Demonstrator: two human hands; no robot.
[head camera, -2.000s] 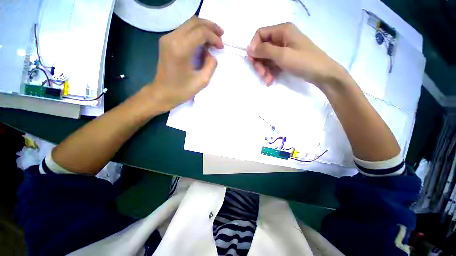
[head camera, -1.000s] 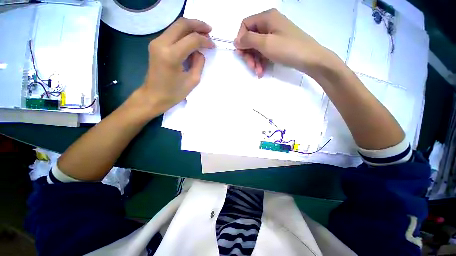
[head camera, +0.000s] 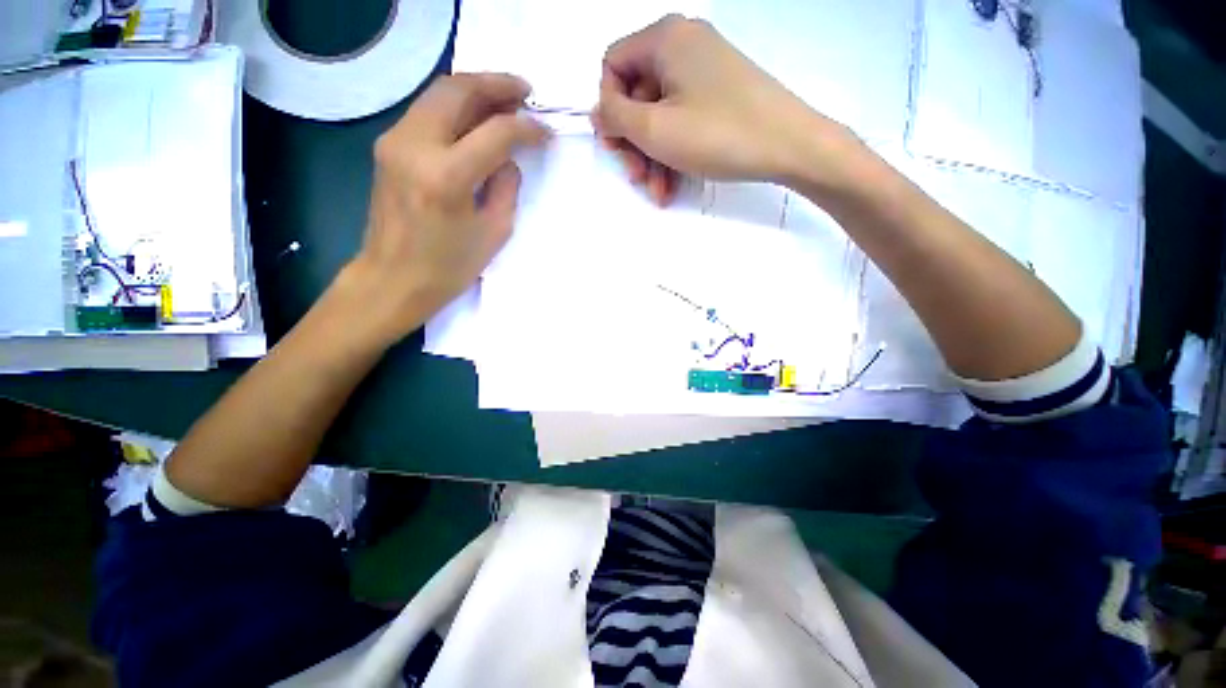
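Note:
My left hand (head camera: 437, 188) and my right hand (head camera: 699, 108) are over the upper part of a white card sheet (head camera: 592, 296). Between their fingertips runs a short, narrow whitish strip (head camera: 567, 121), which looks like a tape piece; each hand pinches one end. Whether it touches the sheet I cannot tell. A green circuit board (head camera: 715, 382) with a yellow component (head camera: 787, 378) and thin dark wires lies at the near edge of the sheets, below my right hand.
A large white tape roll (head camera: 276, 81) lies at the upper left. White panels with a module (head camera: 118, 317) are stacked at left, another above them. More sheets (head camera: 1022, 242) with a module lie at right. Crumpled white material (head camera: 330, 497) is below the table edge.
The whole view has shifted, so the table things sit a little further left and my hands higher. Both hands still hold the strip, now closer to level between them.

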